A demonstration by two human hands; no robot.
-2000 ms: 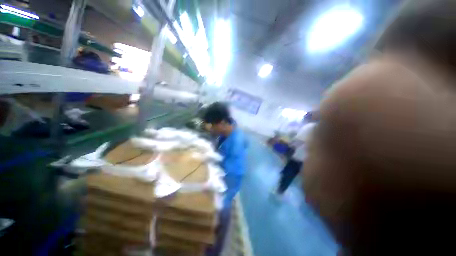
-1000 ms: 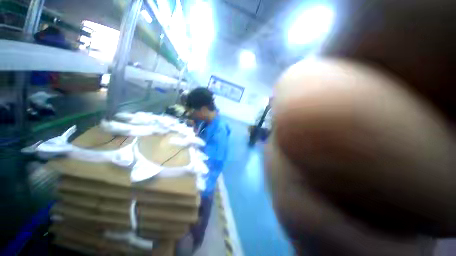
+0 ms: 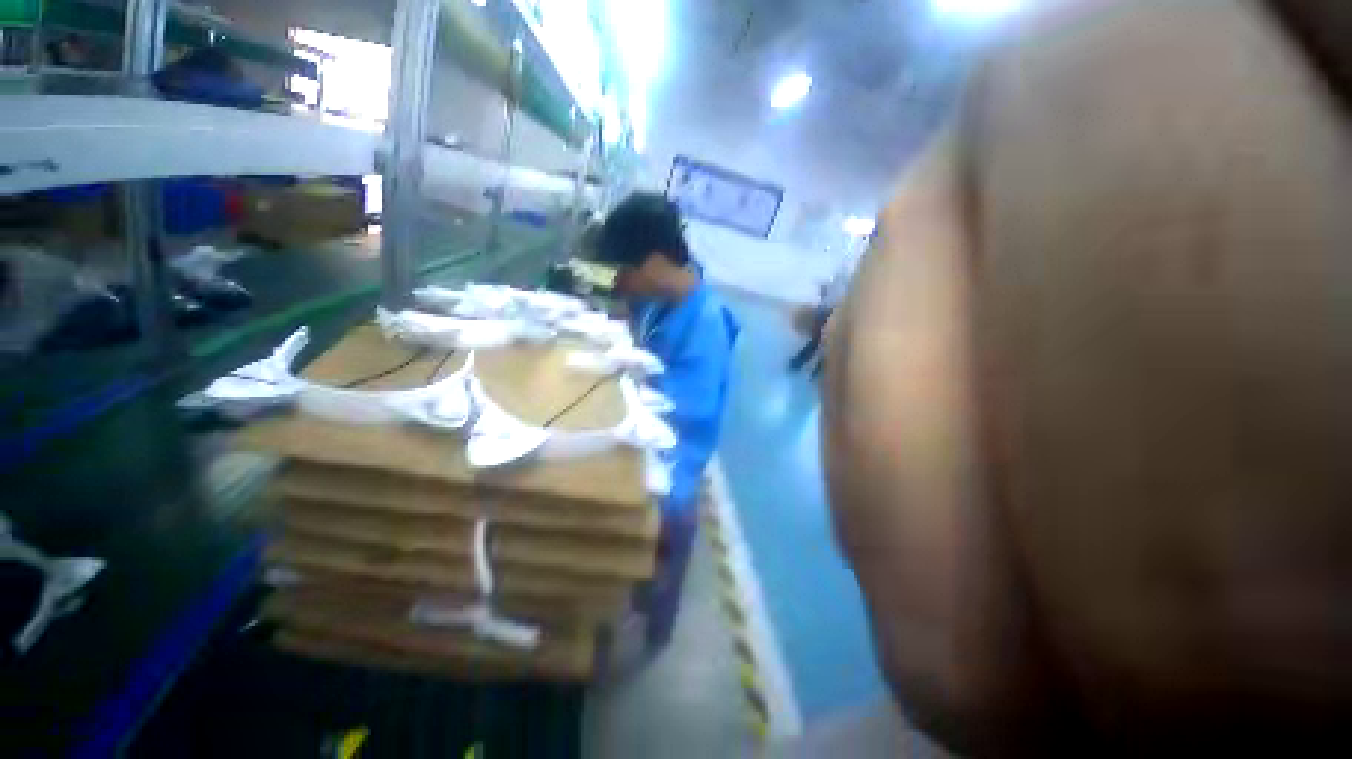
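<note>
A very large, blurred patch of bare skin, seemingly my right hand, fills the right side close to the lens. Its finger pose and anything in it cannot be made out. My left hand is not seen. Nearest in front, several layers of cardboard are stacked on the line. White C-shaped housings with pointed ends lie on the top sheet, with more grouped at its back. Thin black wires lie across the top sheet. A white piece sticks out from the front of the stack.
A person in a blue top stands beyond the stack, head bent down. Another person is partly hidden behind my hand. Metal posts and a white shelf rail are at left. A white housing lies lower left. Yellow-black tape edges the blue floor.
The view has shifted, so the stack and person sit further right than one second ago. The close hand still covers the right side, with its outline changed. More of the lower left shows.
</note>
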